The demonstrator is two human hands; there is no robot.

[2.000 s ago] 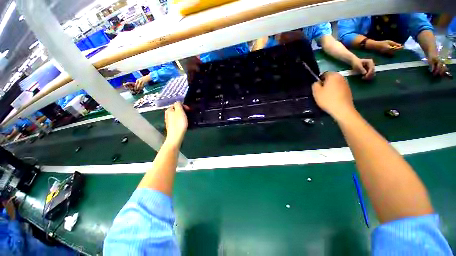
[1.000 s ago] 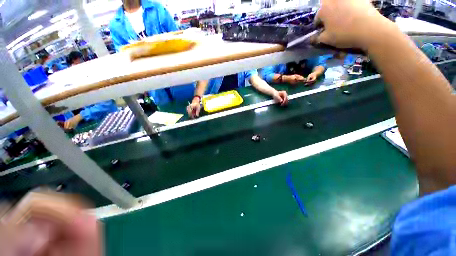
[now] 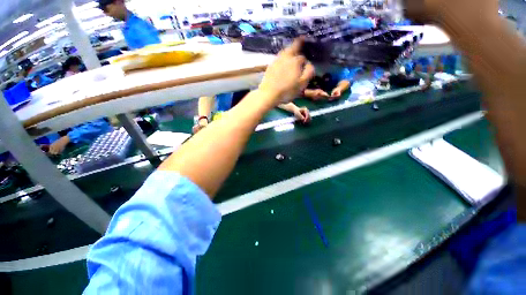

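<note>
Black trays (image 3: 369,49) lie on the raised shelf at the top of the view, partly blurred. My left hand (image 3: 285,74) reaches up to the shelf, its fingers closed at the near left corner of a black tray. My right hand (image 3: 447,10) is at the top right edge, blurred and cut off, above the right end of the trays. Its fingers and anything in them cannot be made out.
The shelf edge (image 3: 156,86) crosses above the dark green conveyor (image 3: 311,144), which carries small black units. A metal post (image 3: 52,167) stands left. A blue stick (image 3: 316,222), tiny white bits and white sheets (image 3: 458,170) lie on the green bench. People in blue work opposite.
The big black tray has gone from over the conveyor to the shelf. My left hand has come up from the lower left to the trays. My right hand has moved right and up. The view has shifted right.
</note>
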